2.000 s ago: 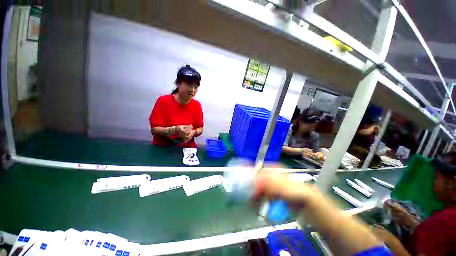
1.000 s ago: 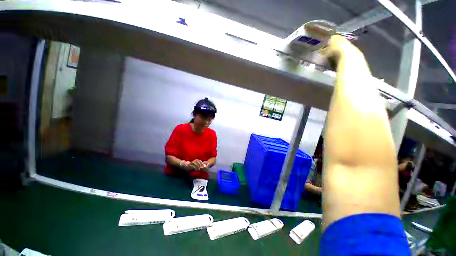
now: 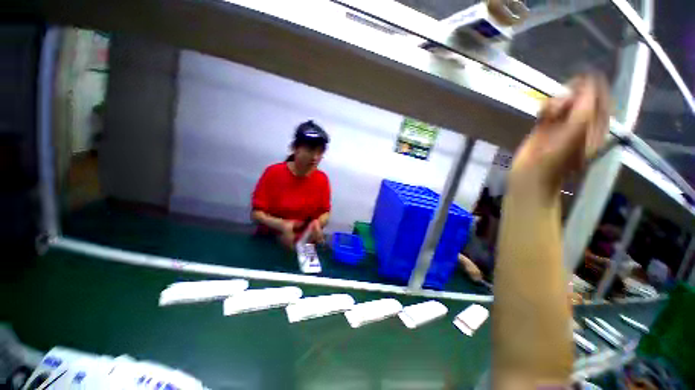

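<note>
My right hand (image 3: pixel 571 126) is raised at the overhead shelf, blurred; I cannot tell whether anything is in its fingers. A white object with a dark printed patch (image 3: pixel 488 29) sits on the shelf, left of the hand and apart from it, with a round brownish thing (image 3: pixel 509 11) on top. Several white hang-tab packs (image 3: pixel 320 306) lie spaced in a row on the green belt (image 3: pixel 251 346). Printed packs (image 3: pixel 114 373) lie fanned at the lower left, cut off by the edge. My left hand is not in view.
A person in red (image 3: pixel 293 194) across the belt handles a printed pack (image 3: pixel 309 257). Blue crates (image 3: pixel 415 232) and a blue basket (image 3: pixel 348 248) stand there. White uprights (image 3: pixel 442 217) and the overhead shelf (image 3: pixel 305 80) frame the space. Green material (image 3: pixel 670 327) is at the right.
My right hand has left the white object on the shelf and moved right and down. The person opposite now holds the pack that lay before them. The view has shifted.
</note>
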